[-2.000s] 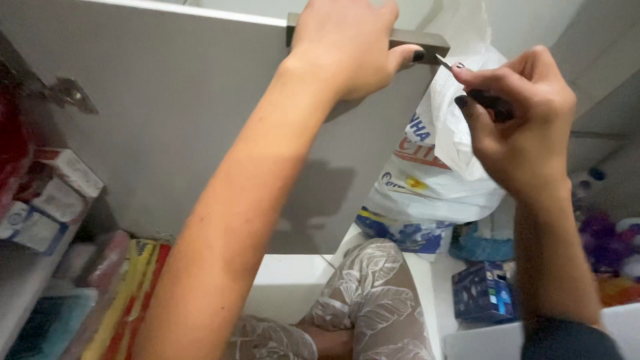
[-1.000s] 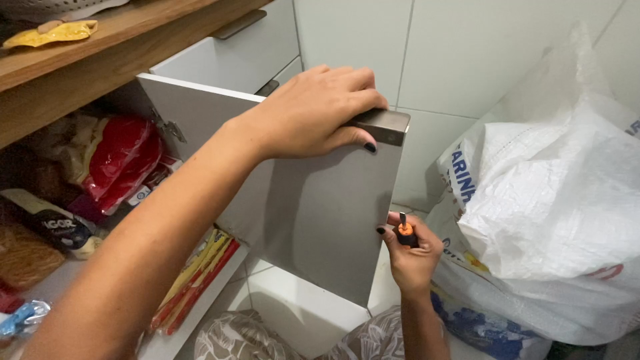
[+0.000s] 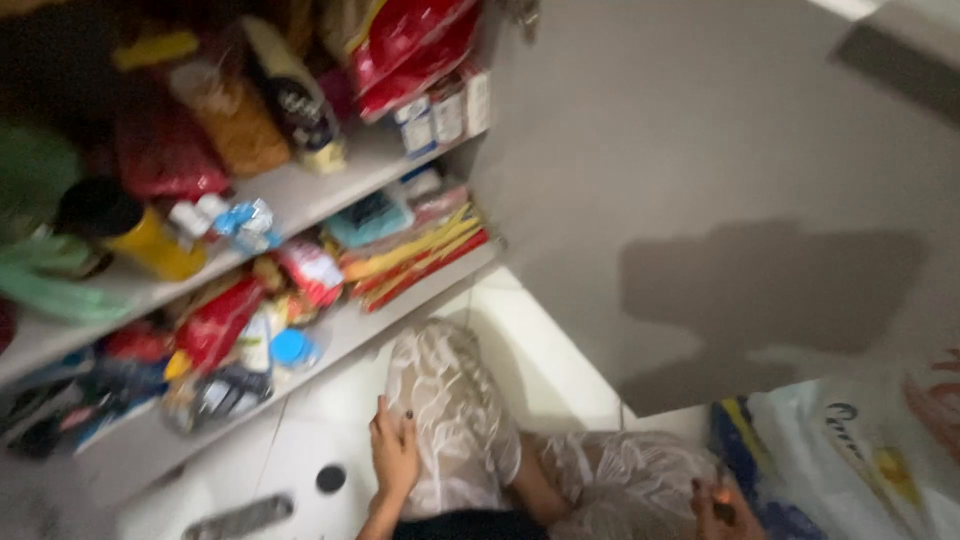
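Observation:
My left hand rests against the side of my thigh, its fingers apart and nothing in it. At the lower right, my right hand is closed around a small tool with an orange and black handle, probably a screwdriver; blur hides its tip. The grey cabinet door stands open on the right, with a dark metal handle on its upper edge. Neither hand touches the door. A dark elongated object and a round black disc lie on the white tiled floor at the lower left.
Two cabinet shelves at left hold food packages, a yellow bottle with a black lid, small boxes and a blue-capped container. A large printed plastic bag stands at the lower right, beside my knee.
My left hand has let go of the door's handle and come down to my thigh. My right hand has moved away from the door's edge, still holding the tool. The view has swung left and down.

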